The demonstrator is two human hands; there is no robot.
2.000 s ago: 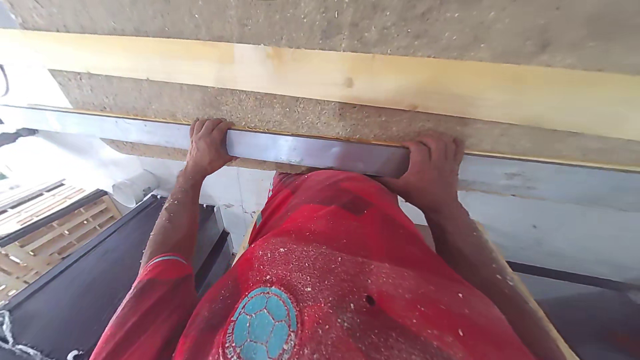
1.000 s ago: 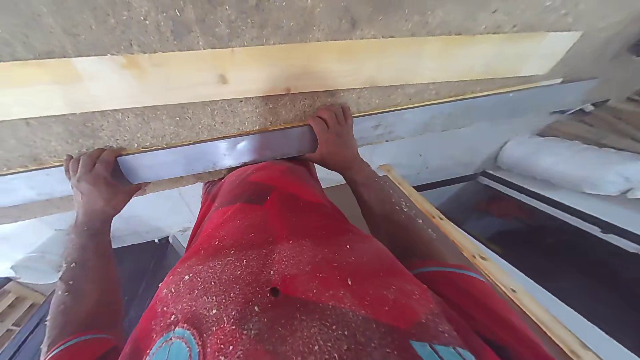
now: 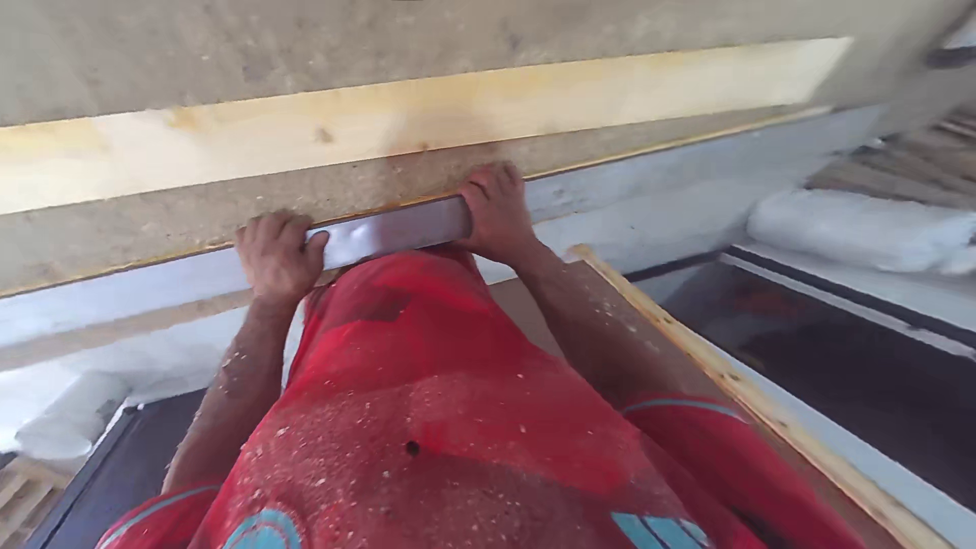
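A short, shiny grey metal strip (image 3: 389, 229) lies against the long pale edge of a bench in front of my red shirt. My left hand (image 3: 280, 258) grips its left end, the thumb on its face and the fingers over the top. Around the right end curls my right hand (image 3: 499, 210), its fingertips on the thin wooden edging. Beyond both hands a long pale wooden board (image 3: 457, 110) lies flat on the dusty grey-brown bench surface (image 3: 366, 46). The strip's underside is hidden by my shirt.
A wooden batten (image 3: 709, 366) slopes down at the right, beside my arm. Dark panels with pale edges (image 3: 823, 366) and a white wrapped roll (image 3: 862, 229) are farther right. At lower left are another whitish roll (image 3: 72, 415) and a dark panel (image 3: 145, 465).
The view has shifted towards the bench's right end. Both hands have moved along the bench edge with the metal strip between them, keeping hold of its ends.
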